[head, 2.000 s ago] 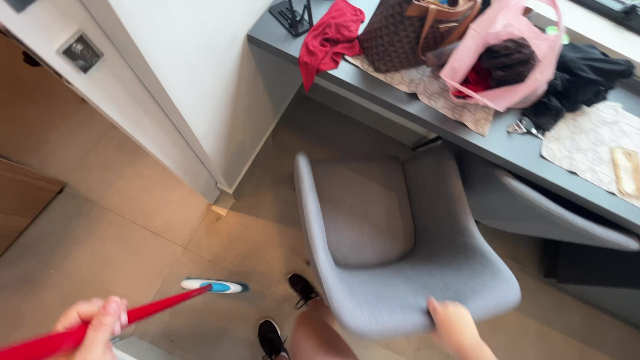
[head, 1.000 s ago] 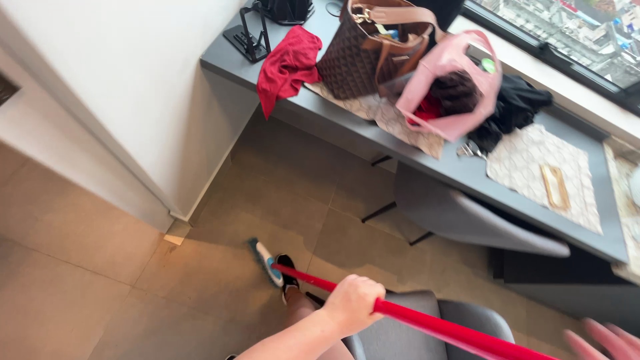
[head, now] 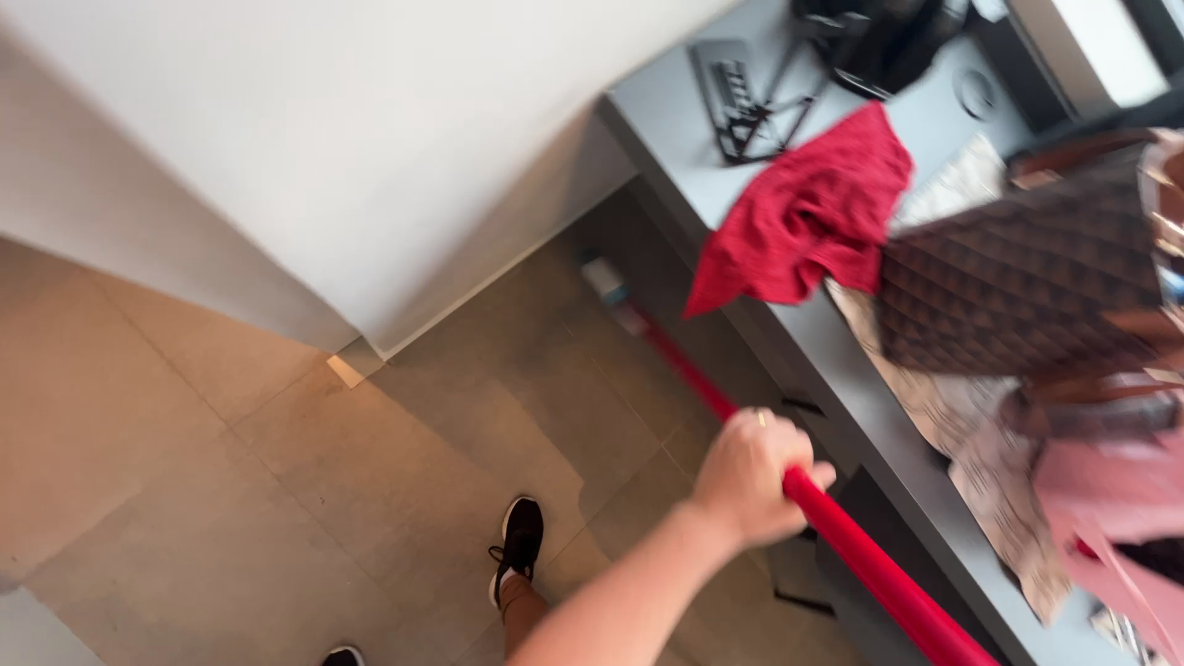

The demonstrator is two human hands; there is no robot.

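My left hand is closed around the red handle of a long-handled broom or brush. The handle runs from the lower right edge past my hand to a blurred white and blue head. That head is down at the floor beneath the desk, near the foot of the white wall; whether it touches the wall I cannot tell. My right hand is out of view.
The grey desk carries a red cloth hanging over its edge, a black stand, a brown patterned handbag and a pink bag. A wall corner juts in at left. A black shoe stands on the tiles.
The broom head has moved from beside my foot to under the desk by the wall. My right hand, on the grey chair two seconds ago and at the right edge one second ago, has left view.
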